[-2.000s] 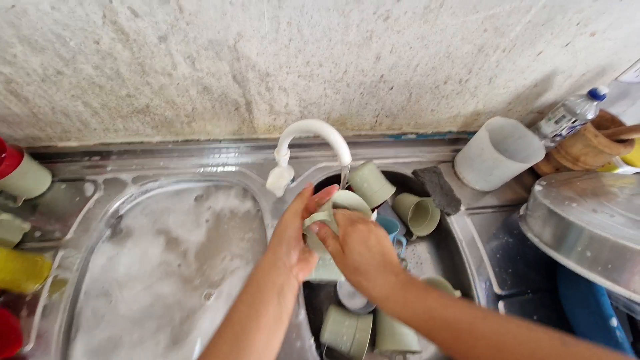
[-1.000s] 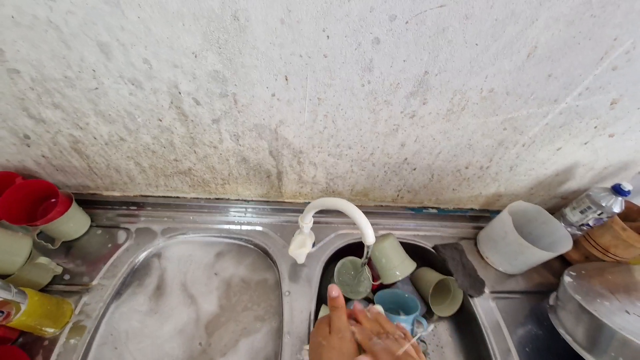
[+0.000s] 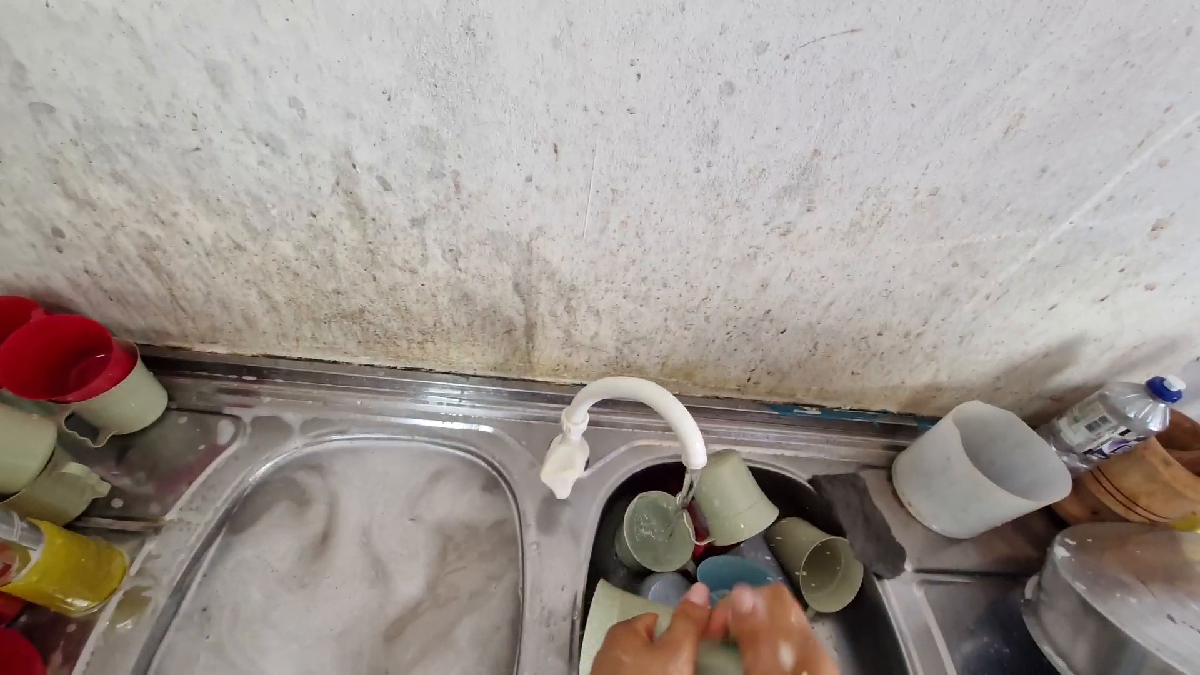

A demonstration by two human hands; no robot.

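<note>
At the bottom edge, my left hand (image 3: 647,642) and my right hand (image 3: 773,628) close together around a pale green cup (image 3: 718,658), mostly hidden by the fingers and the frame edge. Water runs from the white curved faucet (image 3: 642,389) into an upright green mug (image 3: 656,530) in the right sink basin. Beside that mug, another green cup (image 3: 736,497) sits upside down, and one (image 3: 817,565) lies on its side. A blue cup (image 3: 736,572) is just beyond my fingers. Left of my hands is a larger pale green piece (image 3: 614,614), partly cut off.
Sudsy water fills the left basin (image 3: 347,562). Red and green mugs (image 3: 122,398) and a yellow-labelled bottle (image 3: 75,567) stand at left. At right are a white plastic container (image 3: 975,473), a clear bottle (image 3: 1106,422), a wooden mortar (image 3: 1134,483), a metal pot (image 3: 1116,591) and a dark cloth (image 3: 858,525).
Two seconds ago my hands held a pale mug below the faucet; a mug now stands under the stream. My hands are lower in view, on a green cup. The view has tilted up.
</note>
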